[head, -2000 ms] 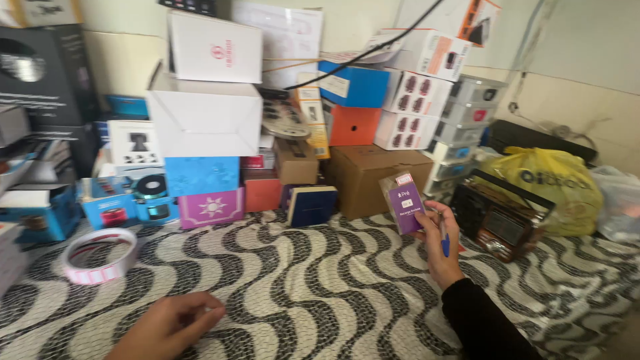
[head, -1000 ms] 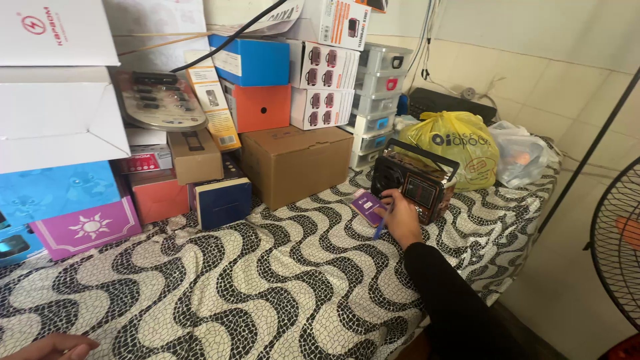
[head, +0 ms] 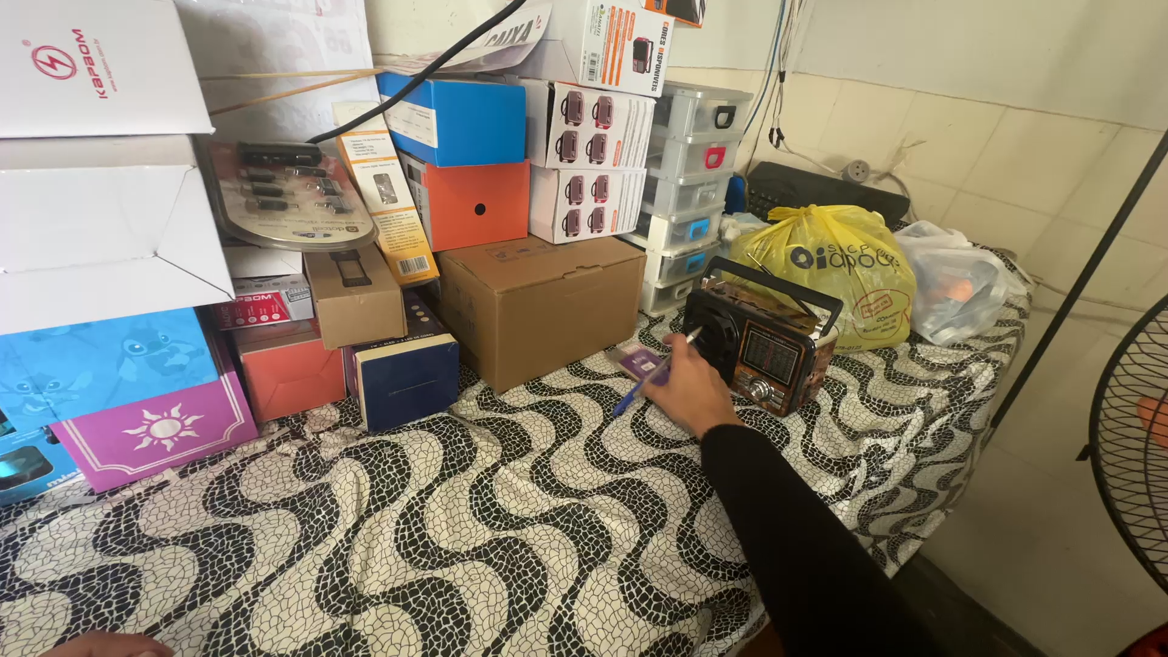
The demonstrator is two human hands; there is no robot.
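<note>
My right hand [head: 691, 388], in a black sleeve, reaches over the patterned cloth with a blue and white pen [head: 630, 398] between its fingers. Under and beside the fingertips a small purple packet [head: 641, 362] lies flat on the cloth; whether the fingers touch it cannot be told. Just right of the hand stands a portable radio [head: 769, 351] with a raised handle. Only part of my left hand [head: 109, 646] shows at the bottom left edge, and its fingers are mostly cut off.
Behind the hand are a brown cardboard box [head: 547, 310], stacked clear drawers [head: 698, 196] and a yellow plastic bag [head: 826, 274]. A small dark blue box [head: 411, 383] and a purple box [head: 164, 424] stand left. A fan [head: 1136, 438] is at the right edge. The cloth [head: 438, 547] has folds.
Two seconds ago my right hand held the purple packet upright; now the packet lies on the cloth by the radio. My left hand has mostly left the view, which has swung right.
</note>
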